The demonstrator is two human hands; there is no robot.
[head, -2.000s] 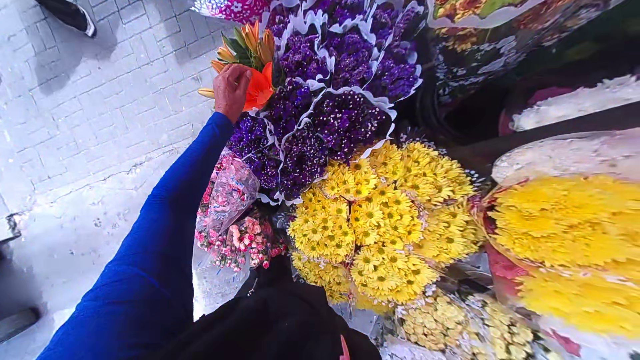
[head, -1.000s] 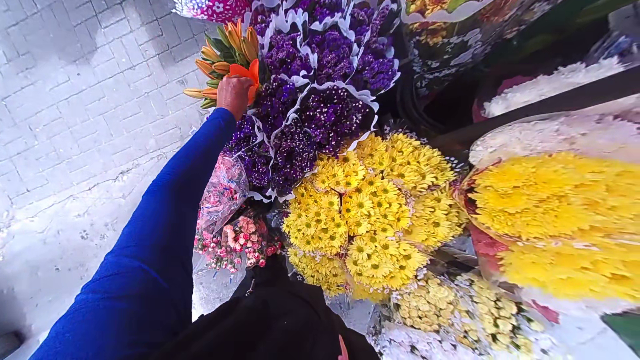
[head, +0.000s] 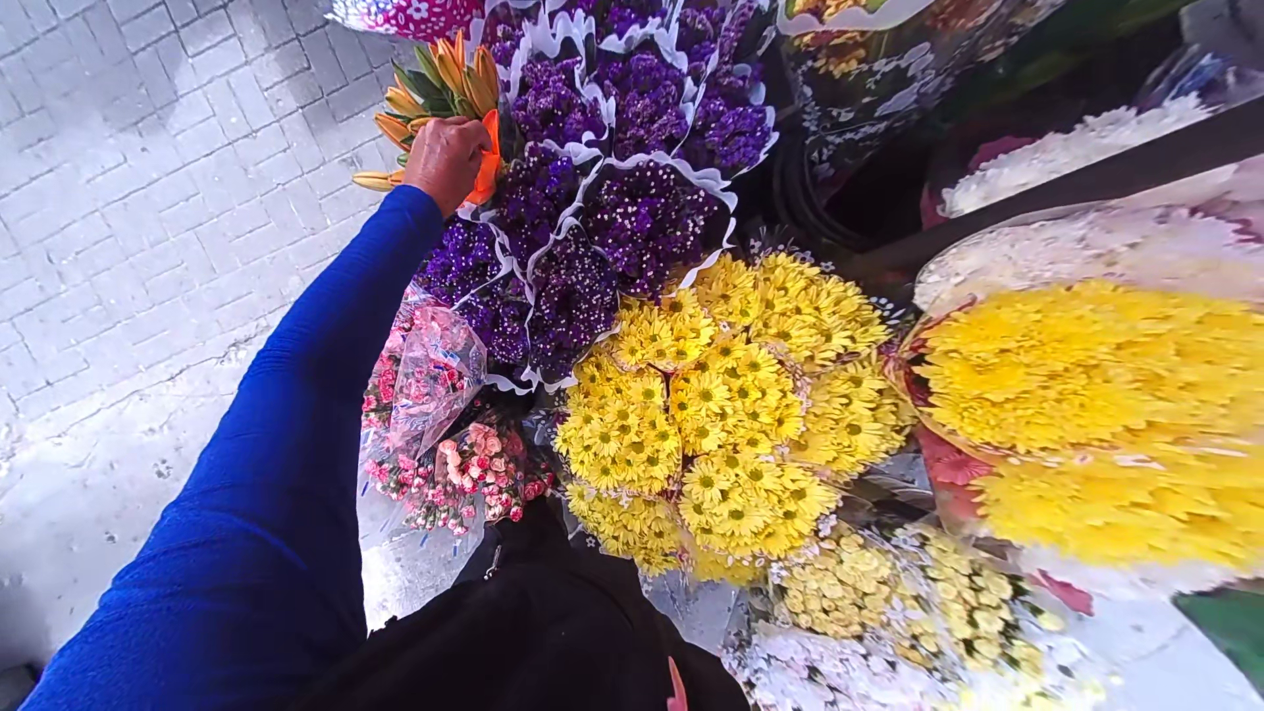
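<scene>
My left hand, at the end of a blue sleeve, is over a bunch of orange lilies at the upper left. Its fingers are curled against an open orange bloom; the fingertips are partly hidden. Pointed orange buds and green leaves stick out above and to the left of the hand. Right beside it are purple statice bunches in white-edged wrapping. My right hand is not in view.
Yellow daisy-like chrysanthemums fill the middle, with larger yellow blooms in wrapping at right. Pink flowers lie below the statice, pale yellow ones at the bottom. Grey paving is at left; black clothing covers the bottom centre.
My left hand stays at the orange lilies. More of the buds shows left of the hand than two seconds ago, and less of the open bloom.
</scene>
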